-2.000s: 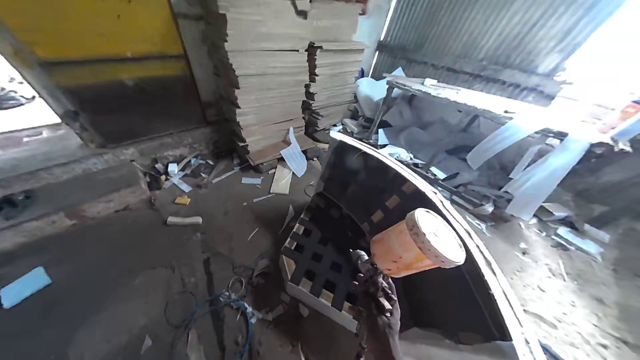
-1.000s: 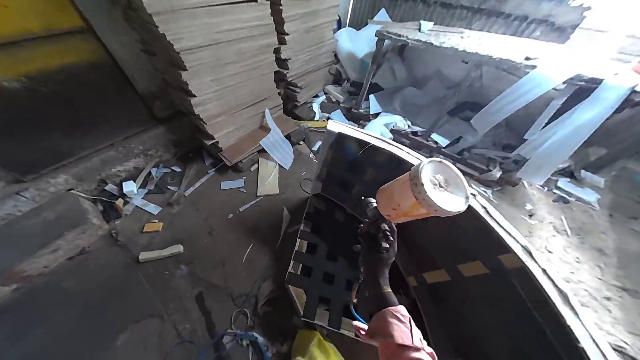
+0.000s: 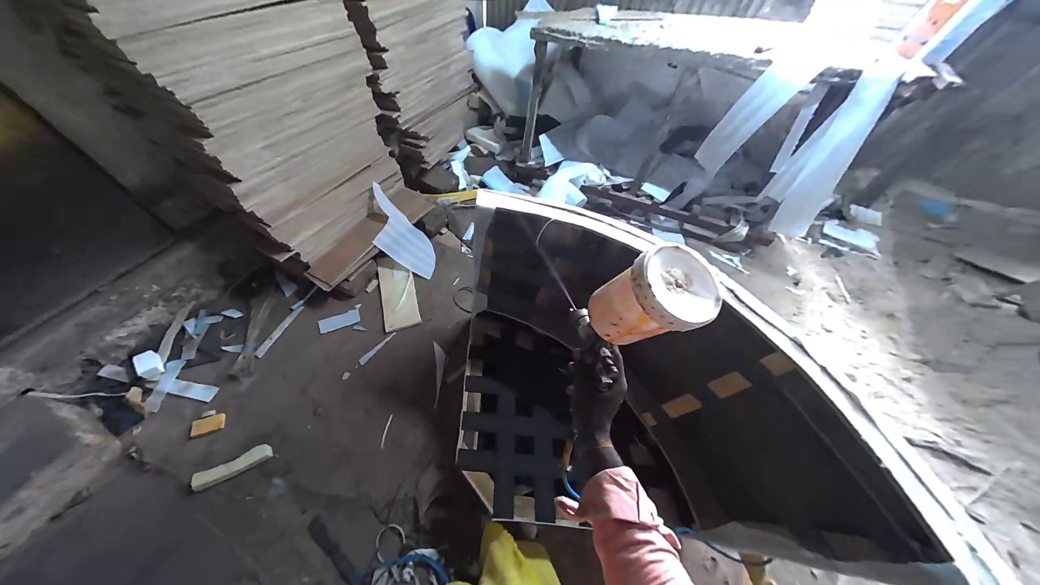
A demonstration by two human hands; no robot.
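My right hand, dark or gloved, below a pink sleeve, is closed around a spray gun. An orange and white plastic container with a spattered lid sits tilted on the gun. A thin pale streak of spray leaves the nozzle toward the dark inner back panel of a curved sofa frame. Black webbing crosses the seat of the frame, left of and below my hand. Yellowish patches show on the dark backrest. A hose runs by my wrist. My left hand is not in view.
Tall stacked sheets stand behind at left. Foam and paper scraps litter the floor. A rough table with white strips hanging from it stands behind the frame. Yellow material and a blue hose lie at the bottom.
The view has turned and come closer to the frame. The spray gun stays in my right hand. A spray streak and more of the pink sleeve show now.
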